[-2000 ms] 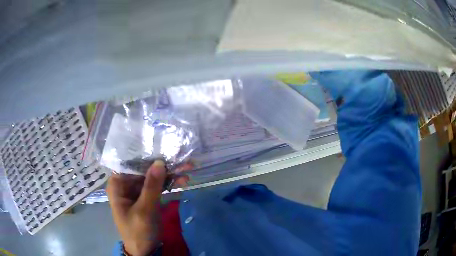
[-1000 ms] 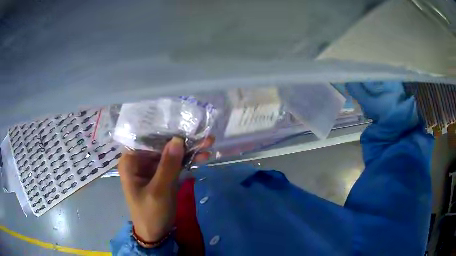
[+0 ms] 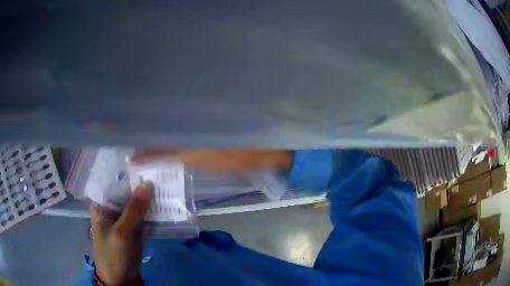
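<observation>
My left hand (image 3: 120, 232) grips clear zip-lock bags, with the thumb on top. One bag (image 3: 193, 215) has a printed white label (image 3: 168, 192) facing up. Another bag (image 3: 84, 173) with a red seal line and a white slip (image 3: 106, 176) lies behind it to the left. My right hand (image 3: 235, 160) is blurred and reaches left under the upper shelf edge, its fingers at the label's top edge. Its upper side is cut off by the shelf, so its grip cannot be told. The bags' contents are not clear.
The grey shelf board above (image 3: 223, 72) hides the upper view. A punched card tray (image 3: 28, 181) with dark parts is at the left. Papers and plastic lie behind the bags. Ribbed dividers (image 3: 419, 165) are at the right, with cardboard boxes (image 3: 470, 187) beyond. The shelf's front edge (image 3: 263, 204) runs below.
My right hand has come left from deep in the shelf to the bags. A bag with an upright printed label now lies in my left hand, which sits lower and further left.
</observation>
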